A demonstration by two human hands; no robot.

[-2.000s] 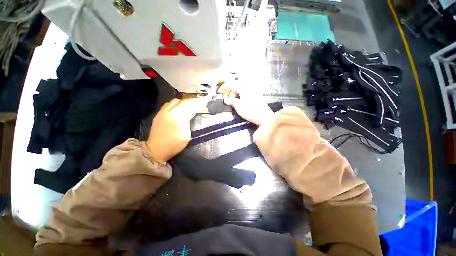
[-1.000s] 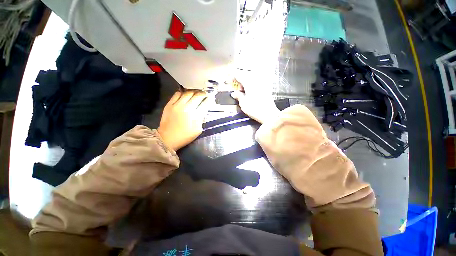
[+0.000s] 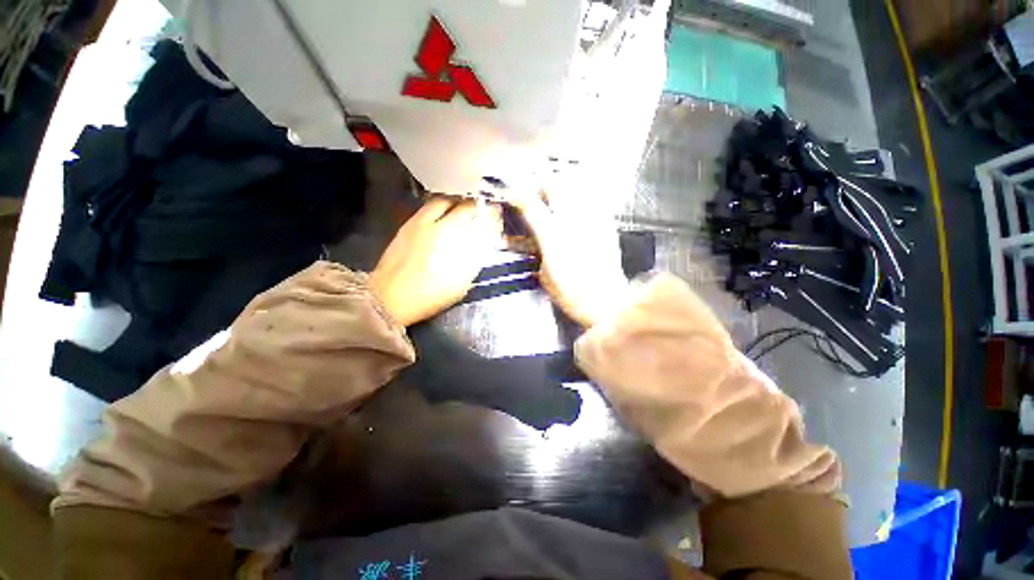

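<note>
My left hand and my right hand meet under the white sewing machine head, fingertips at the brightly lit clamp area. A small dark piece of black strap shows between the fingers; glare hides the exact grip. A striped strap piece, black with a thin white line, spans between the hands below the fingertips. Another plain black strap lies on the shiny metal table in front of the hands.
A large pile of black straps lies left of the machine. A tangled pile of striped straps and a thin dark cord lie at right. A teal-green plate is behind. A blue bin stands at lower right.
The view has shifted, moving the machine head rightward in the picture. Both hands have stayed at the clamp and now sit closer together, covering more of the dark strap piece.
</note>
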